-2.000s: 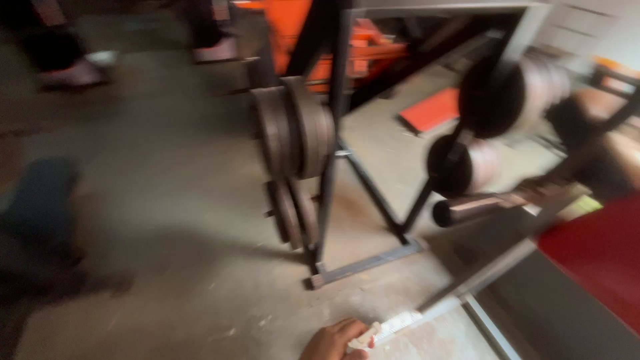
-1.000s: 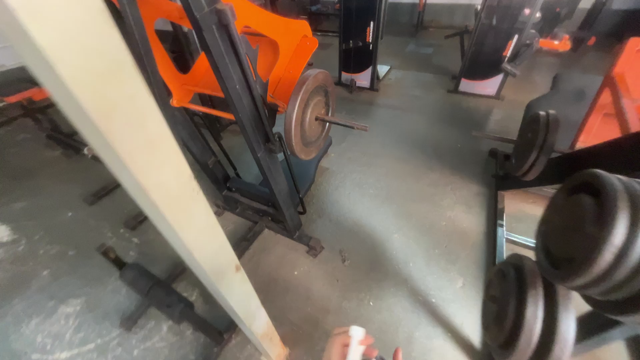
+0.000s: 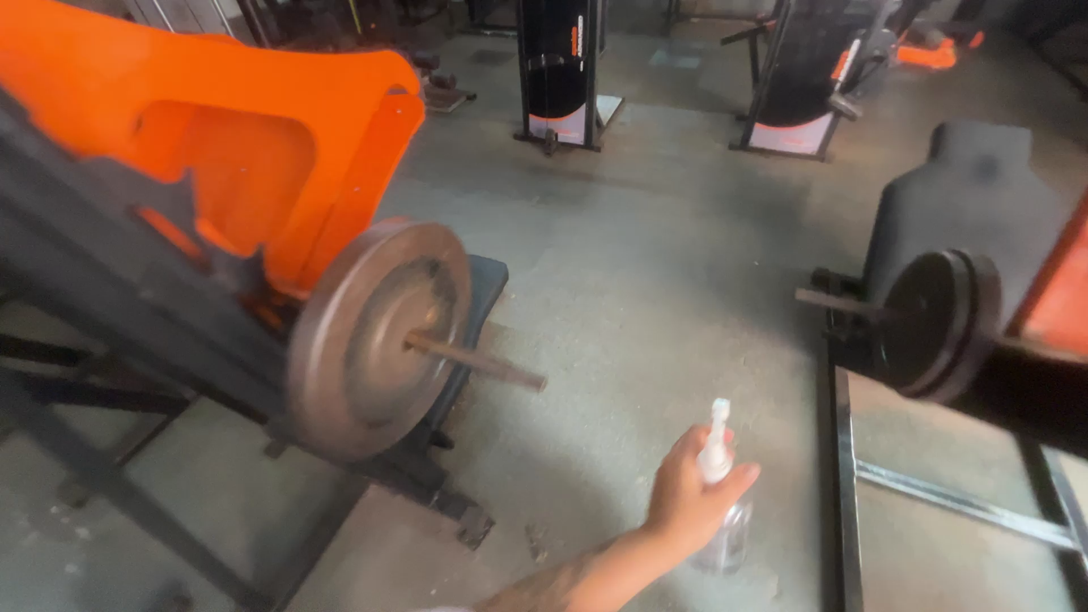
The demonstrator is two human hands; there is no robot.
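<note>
My left hand (image 3: 693,497), reaching in from the bottom edge, is closed around the neck of a clear spray bottle (image 3: 729,540) with a white spray head (image 3: 716,442). The bottle is upright, its nozzle above my fingers and its transparent body below them, a little blurred. My thumb lies along its right side. It is held over the grey floor, between a weight plate (image 3: 382,340) on a metal peg at left and a machine frame at right. My right hand is out of view.
The plate's peg (image 3: 480,361) juts toward the walkway from a machine with an orange panel (image 3: 246,127). At right are dark plates (image 3: 931,327), another jutting peg (image 3: 837,302) and a low metal frame (image 3: 846,493). Black machine towers (image 3: 561,68) stand farther back across the concrete floor (image 3: 629,280).
The view has swung and moved forward along the walkway. My left hand, low at the frame's edge earlier, now shows with its forearm and the bottle.
</note>
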